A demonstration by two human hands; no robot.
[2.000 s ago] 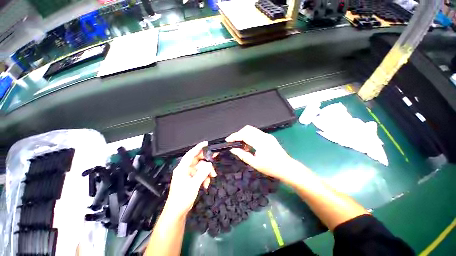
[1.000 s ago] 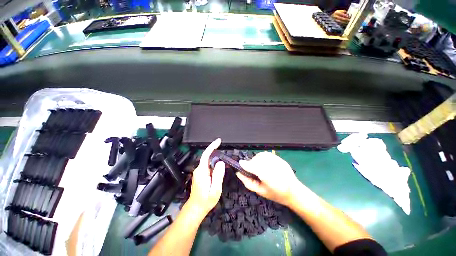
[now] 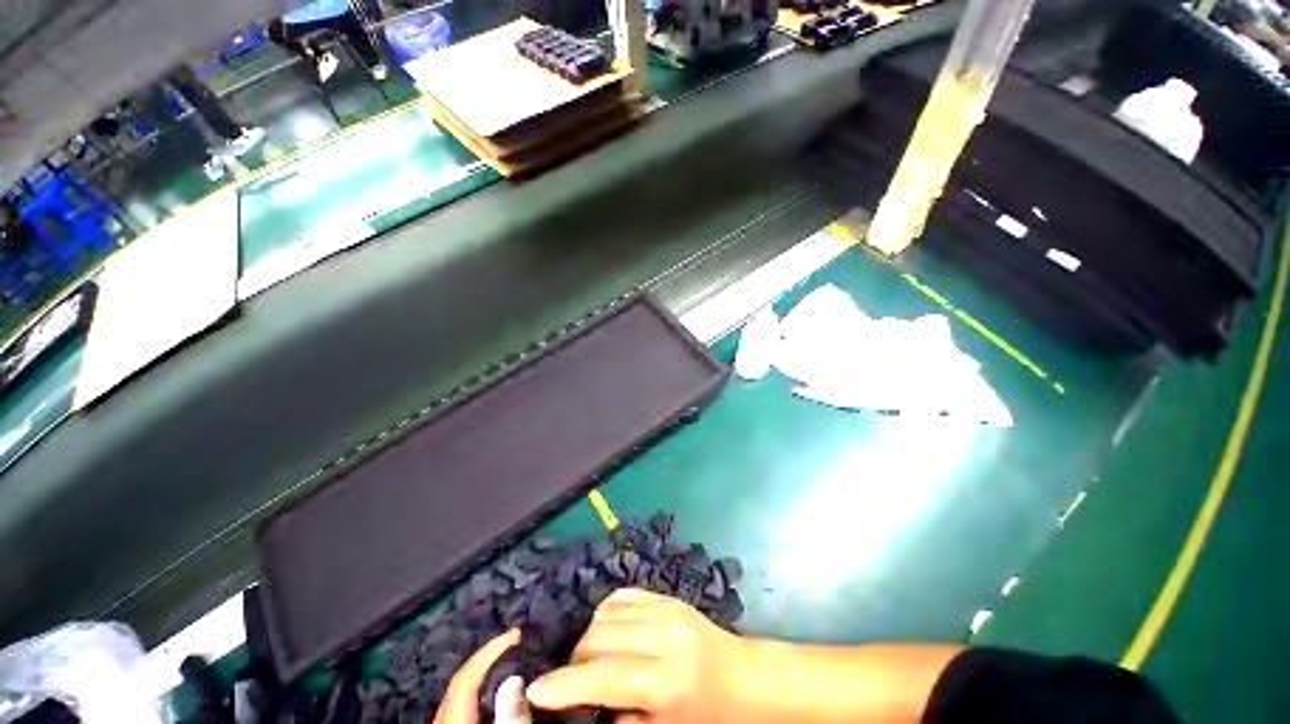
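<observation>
My left hand [image 3: 478, 687] is at the bottom edge, mostly cut off, with thumb and fingers around a black handle part [image 3: 535, 659]. My right hand [image 3: 644, 659] is against it on the right, its fingers gripping the same part. The hands hide most of the part, and it blends with the heap behind. A loose heap of small black inserts [image 3: 495, 594] lies under and beyond the hands. An empty-looking long black tray [image 3: 488, 474] lies slanted behind the heap.
A white cloth [image 3: 891, 365] lies right of the tray, with a small white bottle [image 3: 757, 344] at its left end. A yellow-taped post [image 3: 913, 177] and stacked black trays [image 3: 1061, 212] stand beyond. A plastic-lined bin [image 3: 78, 662] and loose handle parts [image 3: 212, 689] are cut off at lower left.
The view has swung right and tilted, so the hands sit at the bottom edge and the bin and loose handles are mostly out of view. Both hands remain together on the part.
</observation>
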